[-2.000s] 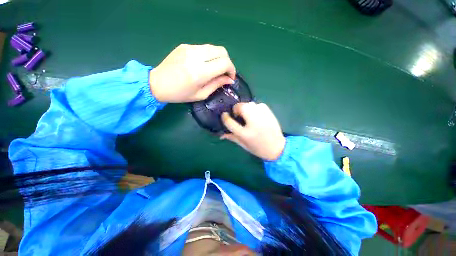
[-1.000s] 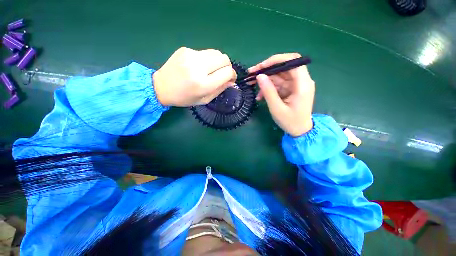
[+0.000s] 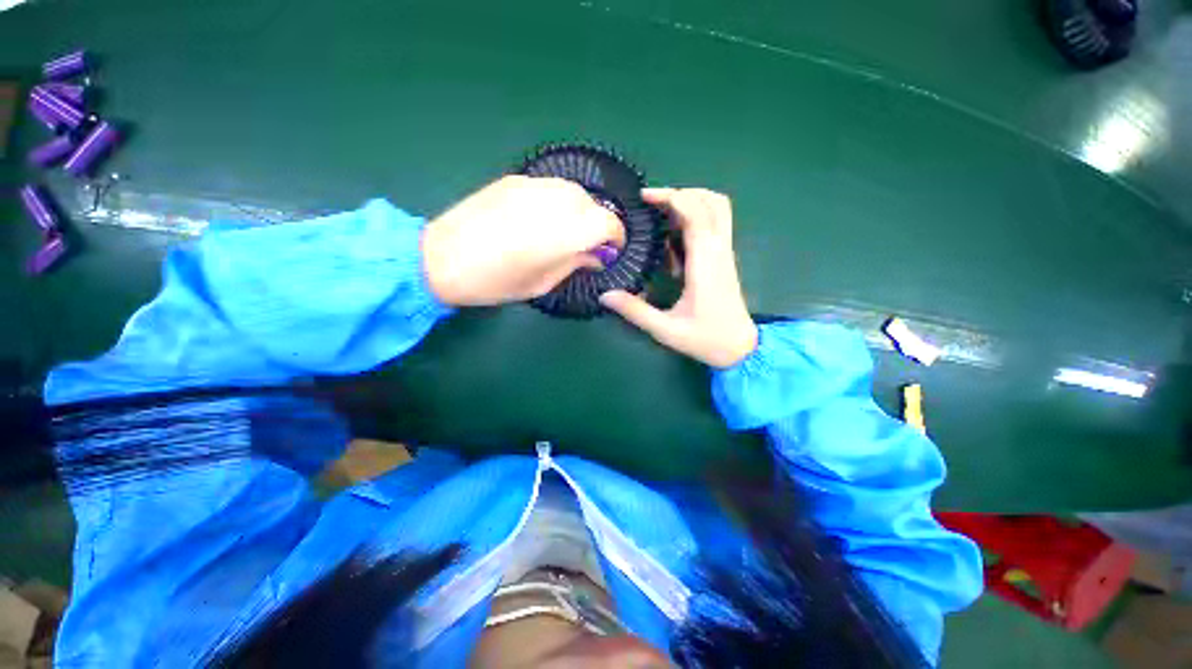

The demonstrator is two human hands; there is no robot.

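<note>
A round black finned housing [image 3: 573, 166] lies on the green table in front of me. My left hand [image 3: 516, 242] reaches over its middle, fingertips on a small purple cylinder [image 3: 607, 255] at the centre; most of the cylinder is hidden by the fingers. My right hand [image 3: 699, 281] holds the housing's right rim between thumb and fingers. No black stick shows in the right hand; whether it is hidden there I cannot tell.
Several loose purple cylinders [image 3: 92, 148] lie at the far left. A white piece [image 3: 911, 341] and a yellow piece [image 3: 912, 407] lie near my right sleeve. Another black housing [image 3: 1089, 32] stands at the upper right. A red object [image 3: 1092, 575] is at the lower right, beyond the table edge.
The black stick seen in my right hand one second ago no longer shows, and that hand now grips the rim. My left hand has moved slightly right and down, over the housing's centre.
</note>
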